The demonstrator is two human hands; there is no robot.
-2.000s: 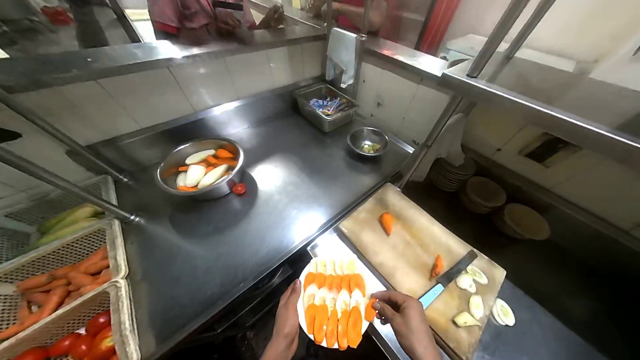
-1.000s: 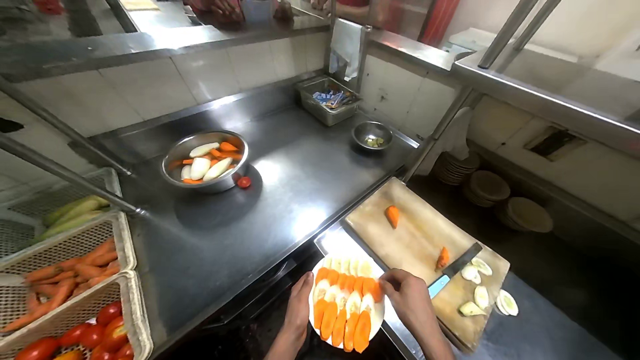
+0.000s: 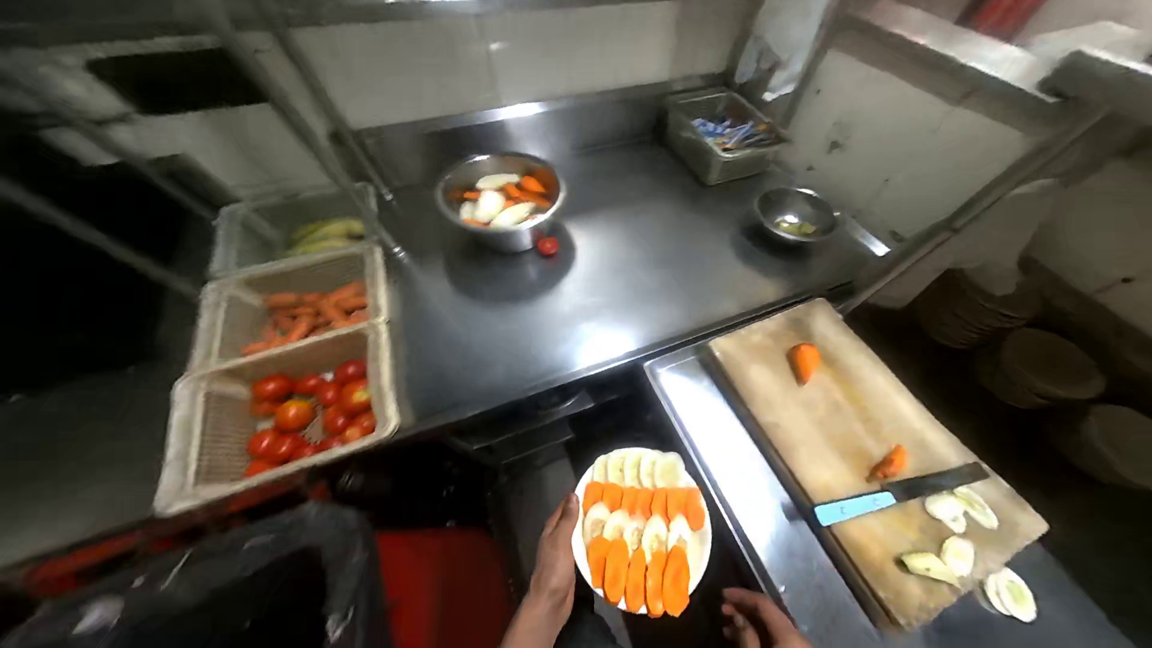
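Note:
My left hand (image 3: pixel 560 549) grips the left rim of a round white plate (image 3: pixel 700 565). Overlapping slices lie on it in rows, pale cucumber-like slices (image 3: pixel 639 468) alternating with orange carrot slices (image 3: pixel 635 576). To the plate's lower right is my right hand (image 3: pixel 760 621), apart from it, holding nothing, partly cut off by the frame's bottom edge. On the wooden cutting board (image 3: pixel 810 405) at the right lie two carrot pieces (image 3: pixel 804 362), a knife with a light blue handle (image 3: pixel 855 508) and several pale green-edged slices (image 3: pixel 958 555).
A steel bowl of cut vegetables (image 3: pixel 501 236) stands on the steel counter (image 3: pixel 630 279), beside a small red tomato (image 3: pixel 547 246). Farther right are a container of packets (image 3: pixel 720 166) and a small bowl (image 3: pixel 796 216). Crates of carrots (image 3: pixel 315 315) and tomatoes (image 3: pixel 297 416) stand left, above a lined bin (image 3: pixel 333 540).
My right hand has let go of the plate's right side and moved down to the right. My left hand still holds the plate. The view has swung left.

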